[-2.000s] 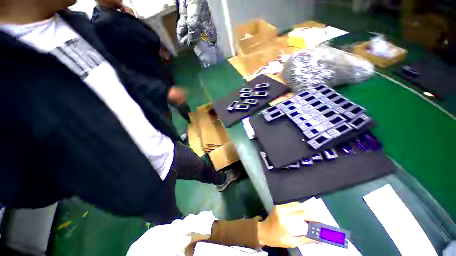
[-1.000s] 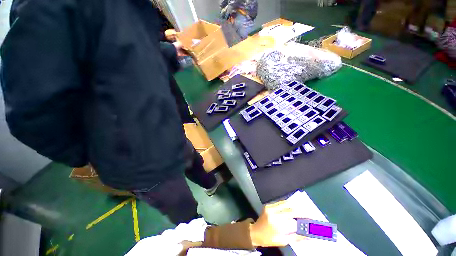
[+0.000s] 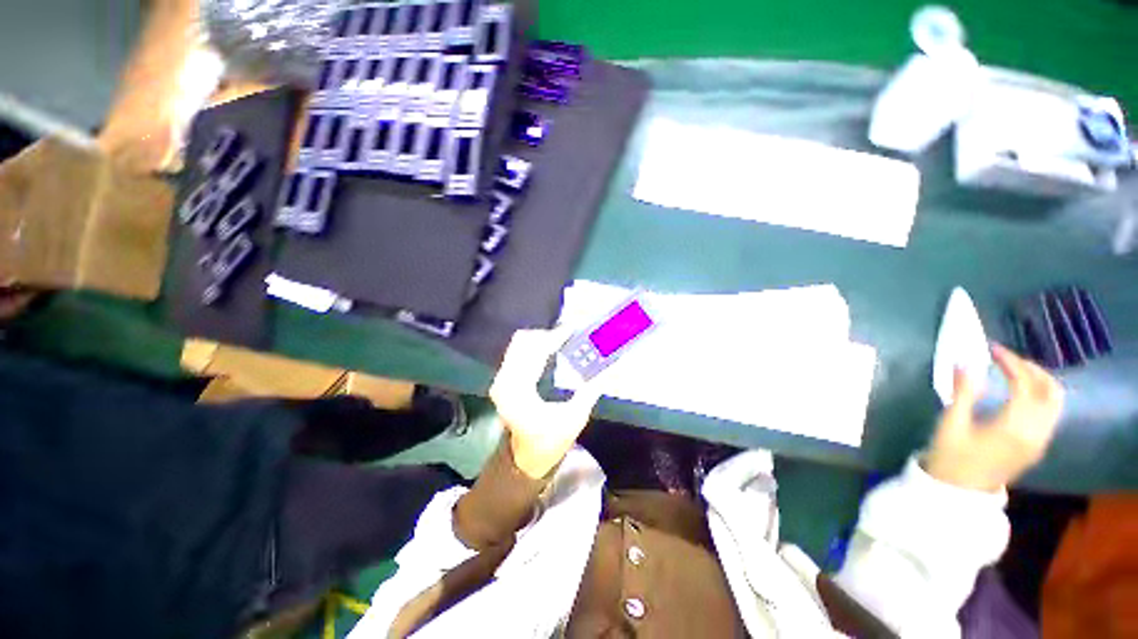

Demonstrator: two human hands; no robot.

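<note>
My left hand [image 3: 539, 397] holds a grey handheld device [image 3: 607, 335] with a purple screen, above the left end of the fanned white sheets [image 3: 749, 362]. My right hand [image 3: 998, 418] is at the right, its fingers on a folded white wipe [image 3: 960, 343] that stands up from the mat. A separate long white sheet [image 3: 776, 182] lies farther back. Dark stacked parts [image 3: 1058, 327] lie just beyond my right hand.
At left, rows of devices [image 3: 406, 94] lie on a black foam mat [image 3: 374, 243]. Loose devices lie on a smaller mat [image 3: 237, 312]. A white box [image 3: 1030, 131] and a white bottle [image 3: 924, 94] stand back right. A cardboard box [image 3: 87, 219] and a person's dark clothing [image 3: 137, 499] are at left.
The view has turned right towards the bench. My right hand and the wipe have come into view. My left hand still holds the device, now tilted. The person at left shows less.
</note>
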